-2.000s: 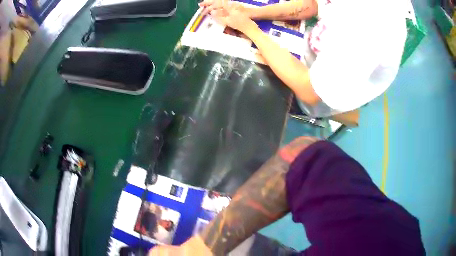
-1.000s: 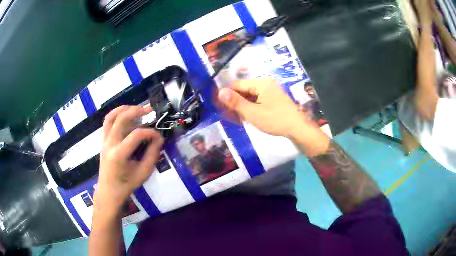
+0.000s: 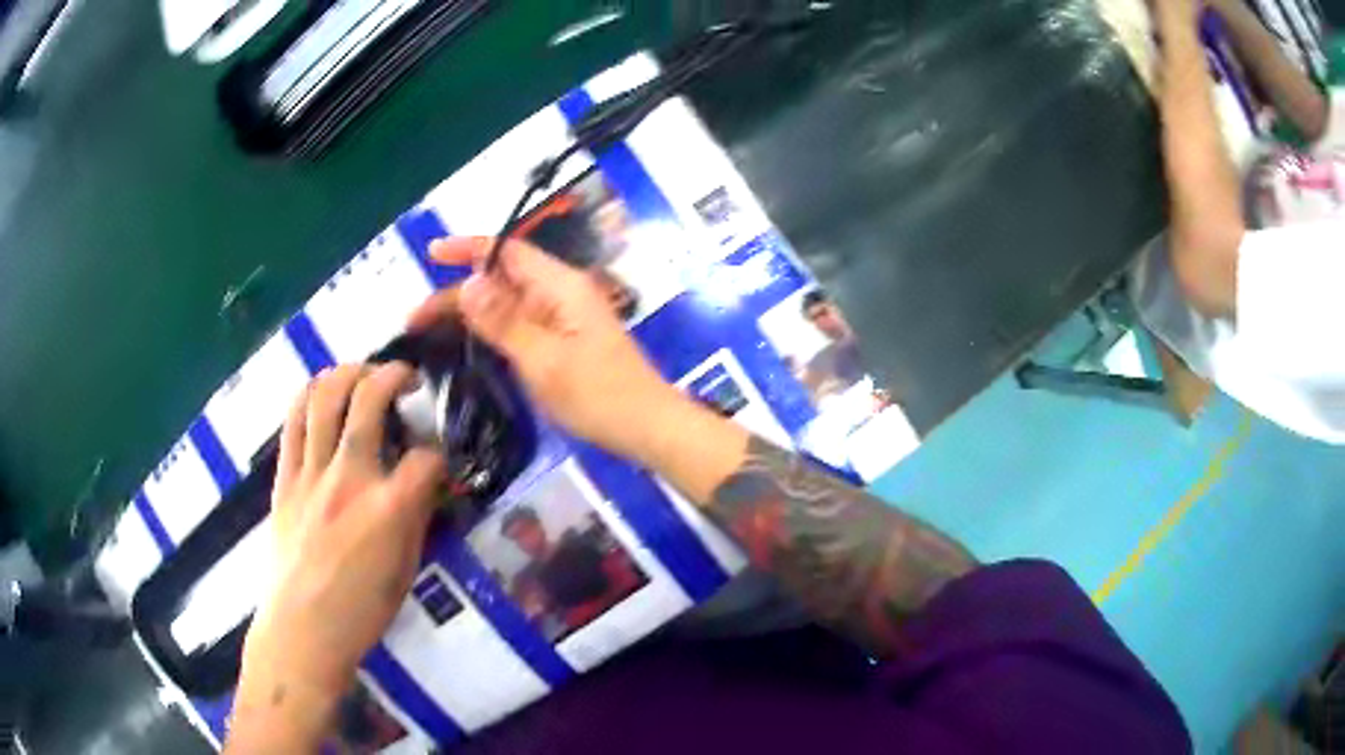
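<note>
A long black housing (image 3: 183, 592) with a pale inner strip (image 3: 221, 593) lies diagonally on the blue and white printed mat (image 3: 428, 597). Loose wires (image 3: 475, 431) are bunched at its upper right end. My left hand (image 3: 347, 479) lies over the housing beside the wires, its fingertips on the wired end. My right hand (image 3: 553, 332) is at the far side of that end, thumb and fingertips closed on the black power cord (image 3: 540, 180), which runs up to a folded bundle at the mat's top edge. The cord's lower end is hidden by my hands.
Another long black housing (image 3: 347, 74) and part of a white cover (image 3: 221, 21) lie on the green surface (image 3: 140, 162) at the upper left. Another person's arm (image 3: 1202, 192) and white clothing are at the upper right, beside the black bench surface (image 3: 944, 192).
My right hand has moved left to the housing's wired end and now holds the cord. My left hand has closed in over that end. The view has shifted a little.
</note>
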